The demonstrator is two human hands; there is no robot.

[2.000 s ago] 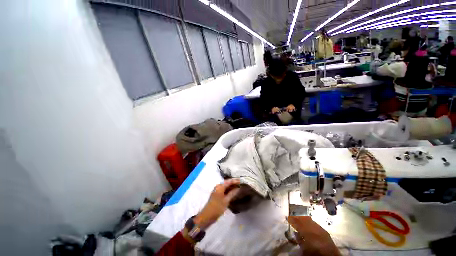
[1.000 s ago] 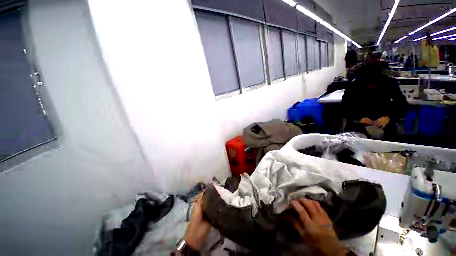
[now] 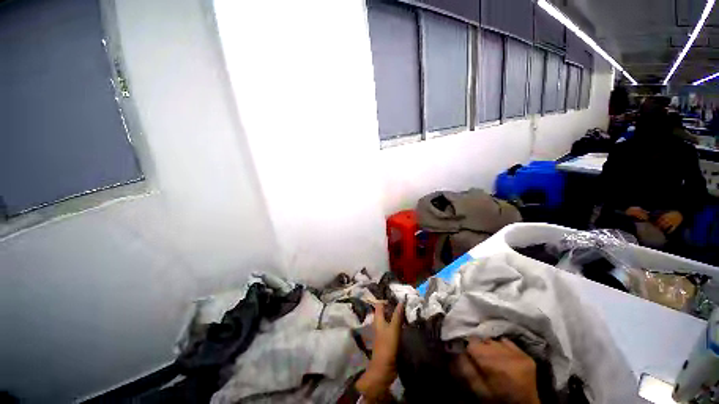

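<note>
The pale grey-white lining (image 3: 504,296) lies bunched over the left end of the sewing table. Dark grey-brown shell cloth (image 3: 426,359) is bunched between my hands. My left hand (image 3: 384,347) is raised at its left side, thumb and fingers closed on the cloth. My right hand (image 3: 501,369) lies on the cloth to the right, its fingertips sunk in the folds. The lower part of the garment is cut off by the bottom edge.
A heap of grey, white and black cloth (image 3: 292,351) lies left by the wall. A red stool (image 3: 408,245) holds brown-grey cloth (image 3: 467,211). The white table (image 3: 587,316) has plastic bags (image 3: 603,252) behind and a machine part (image 3: 700,359) at right. A person in dark clothes (image 3: 653,173) sits opposite.
The view has turned left, leaving most of the machine out at right. The garment was lifted off the needle area and moved left, and now hangs bunched near the heap.
</note>
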